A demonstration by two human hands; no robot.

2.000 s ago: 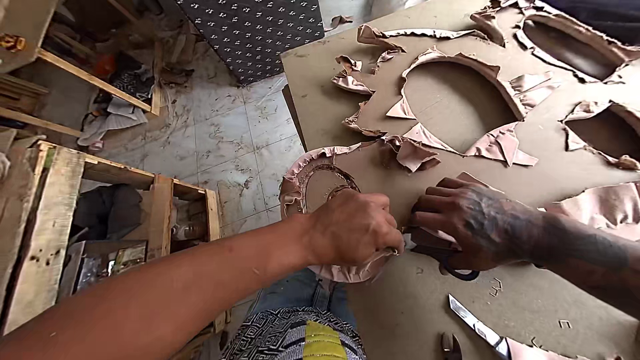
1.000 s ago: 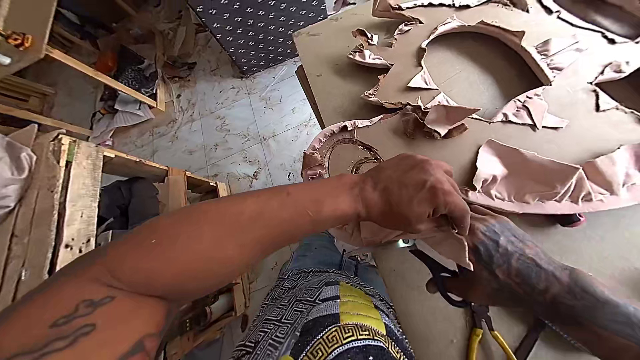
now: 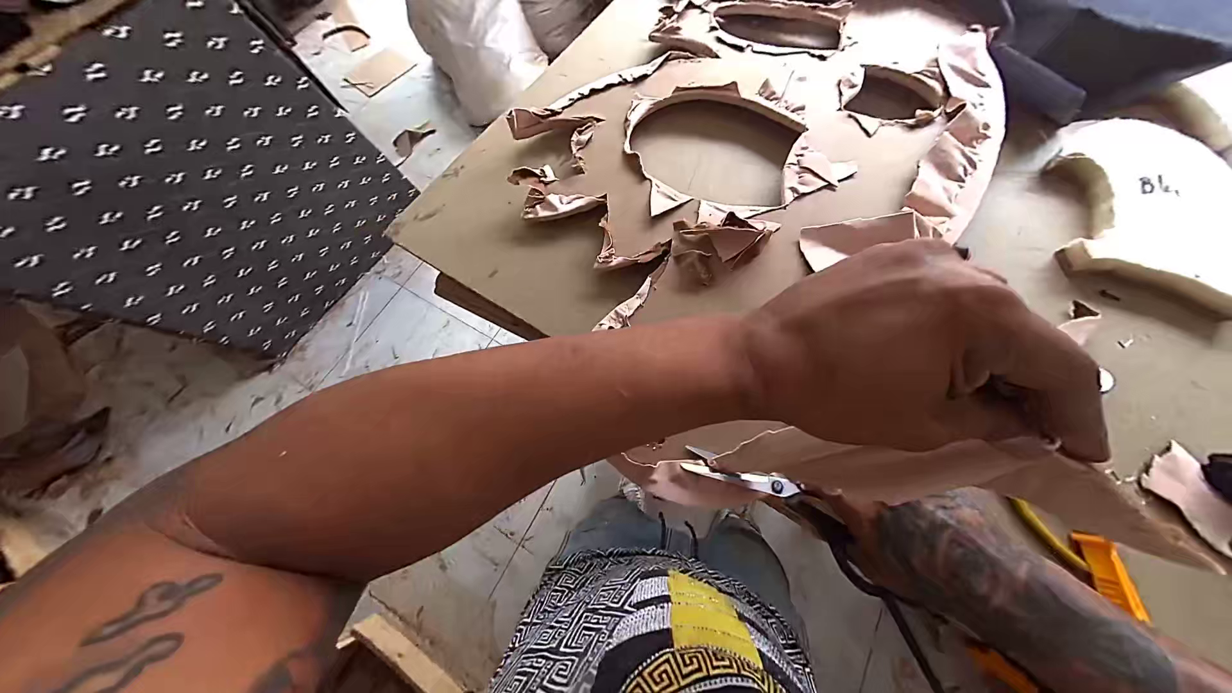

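Observation:
My left hand [image 3: 914,346] reaches across to the right, its fingers pinching the edge of a pink fabric piece [image 3: 866,467] that stretches below it. Beneath that fabric is my right hand [image 3: 837,515], mostly hidden, closed around scissors [image 3: 751,479] whose blades are parted and point left beside the fabric. Part of a rounded piece with pink fabric edging [image 3: 683,484] shows under my left forearm, near the blades. Pink fabric scraps [image 3: 722,241] lie on the brown board above my left wrist.
The board [image 3: 472,207] has an oval cut-out [image 3: 712,149]. A curved fabric-edged piece [image 3: 972,144] and a marked foam piece [image 3: 1165,192] lie to the right. An orange-handled tool [image 3: 1107,577] is beside my right forearm. A dark patterned panel [image 3: 192,164] stands at left.
My left hand has moved right, drawing out the pink fabric. The scissors' blades now show at the rounded piece's edge. The view has shifted.

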